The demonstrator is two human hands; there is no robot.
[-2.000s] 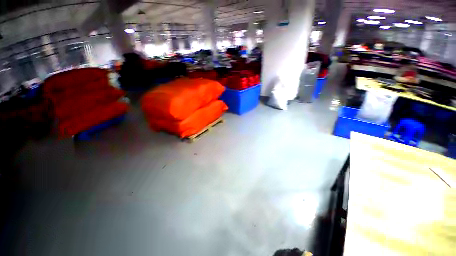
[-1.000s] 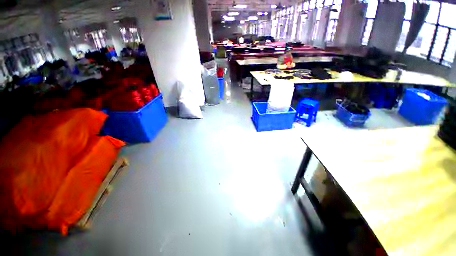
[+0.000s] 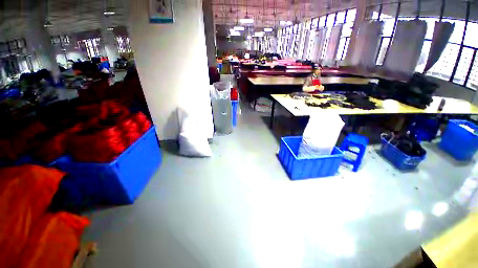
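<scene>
Neither of my hands is in view. Nearest in front of me, bright orange wrapped bales (image 3: 31, 220) lie at the lower left on a wooden pallet (image 3: 85, 255), cut off by the picture's edge. Behind them a large blue bin (image 3: 133, 170) is heaped with red goods (image 3: 105, 137). The corner of a pale-yellow table (image 3: 458, 243) shows at the lower right. Farther off, a blue crate (image 3: 314, 166) holds a white sack (image 3: 322, 136), with a blue stool (image 3: 355, 152) beside it.
A white pillar (image 3: 170, 78) has a white sack (image 3: 192, 133) at its foot and a grey bin (image 3: 222, 112) beside it. A person (image 3: 314, 82) is behind a long yellow table (image 3: 388, 106) with black parts. Blue baskets (image 3: 402, 152) stand on the floor at right.
The view has swung right and moved forward. The orange bales have slid to the lower left edge, the near table to the lower right corner. The pillar and blue crate look nearer.
</scene>
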